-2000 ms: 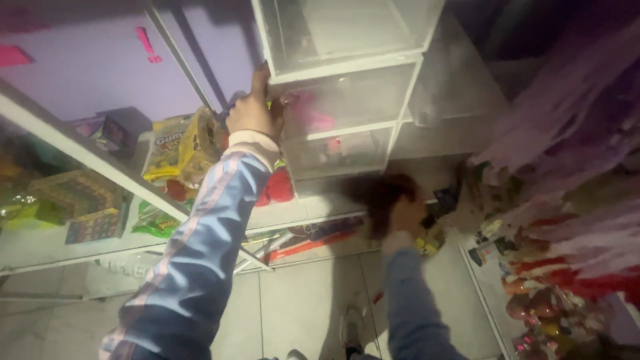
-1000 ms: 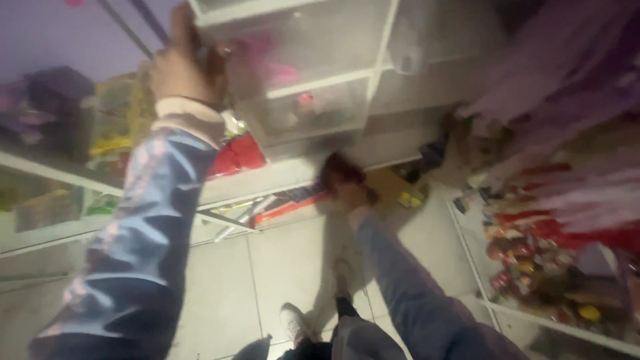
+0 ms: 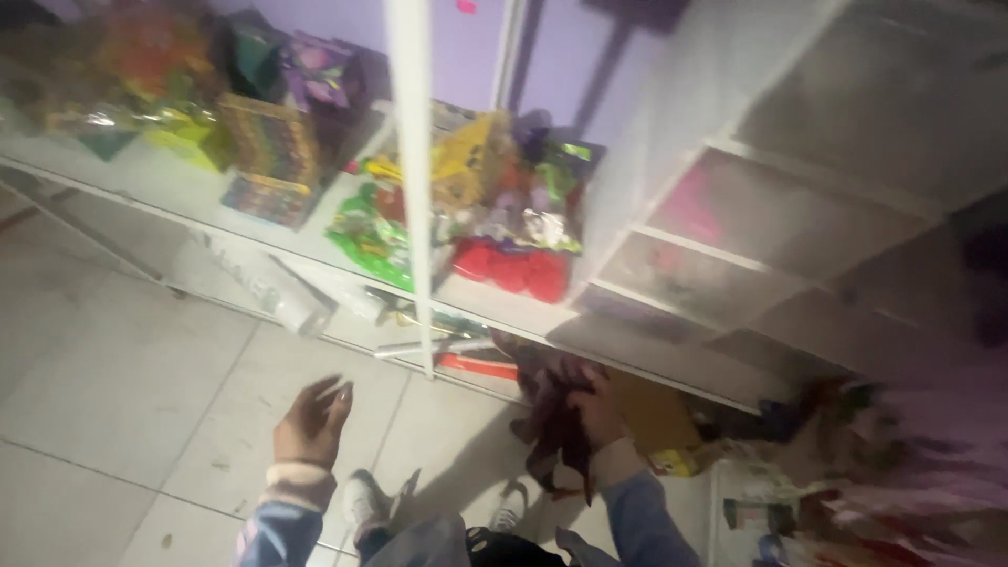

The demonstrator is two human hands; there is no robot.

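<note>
My right hand [image 3: 600, 409] grips a dark reddish-brown, limp bundle, perhaps cloth [image 3: 555, 417], just in front of the lower shelf edge. Blur hides what the bundle is exactly. My left hand [image 3: 311, 425] hangs over the tiled floor with its fingers slightly curled, touching nothing. Near the bundle, an orange-red flat strip [image 3: 479, 366] lies on the bottom level beside a white bar [image 3: 429, 347].
Above, a white shelf [image 3: 504, 311] holds red packets [image 3: 512, 270], a green bag [image 3: 366, 236] and a yellow bag [image 3: 465, 161]. Clear-fronted drawers [image 3: 677, 276] stand at right. A white post [image 3: 411, 157] rises in front. White rolls [image 3: 291, 295] lie below; a cardboard box [image 3: 654, 409] sits right of my right hand.
My left hand has come off the drawer unit and down over the floor. My right hand still holds the dark bundle low by the shelf. The view has swung left.
</note>
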